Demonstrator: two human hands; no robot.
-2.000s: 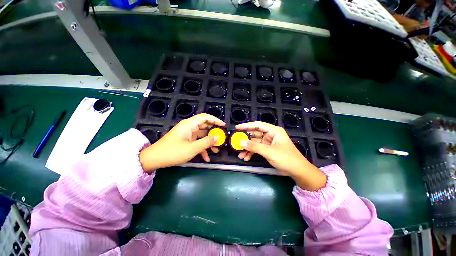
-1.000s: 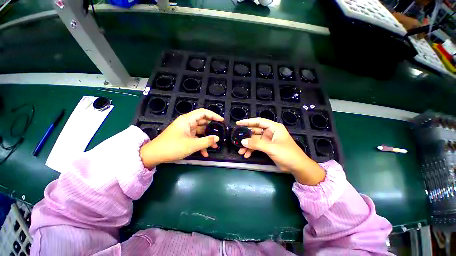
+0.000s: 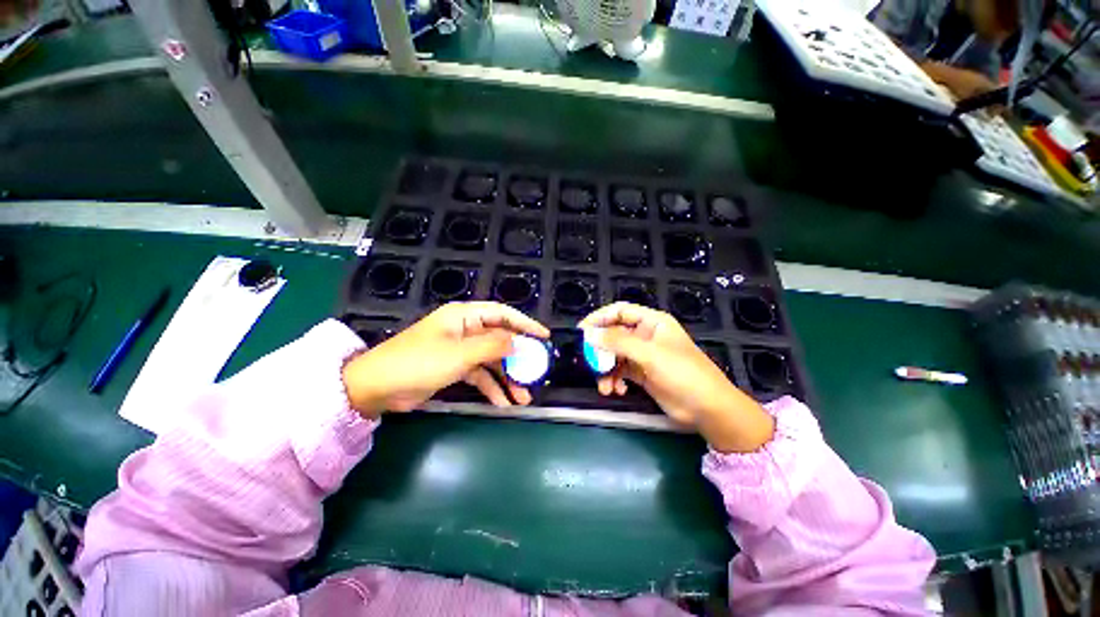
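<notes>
My left hand [image 3: 452, 352] holds a round unit [image 3: 528, 360] between thumb and fingers; its face shows white with a blue rim. My right hand [image 3: 657, 362] holds a second round unit [image 3: 597, 351], tilted, its face showing blue and white. Both are just above the near rows of the black compartment tray [image 3: 549, 297]. Most visible pockets hold glossy black discs. The far left pocket and one near the right end of the second row hold no disc. My hands hide part of the near row.
At left, a single black disc [image 3: 257, 275] lies on a white paper slip [image 3: 199, 338], beside a blue pen [image 3: 129, 340]. A short white-and-red stick [image 3: 930, 376] and clear ribbed trays [image 3: 1049, 398] are at right. A metal upright [image 3: 247, 133] stands behind; a person's hand [image 3: 959, 81] shows far right.
The faces of both held units went from yellow to black to white and blue, and the right one has turned more edge-on. Both hands still hold them. The view has shifted slightly.
</notes>
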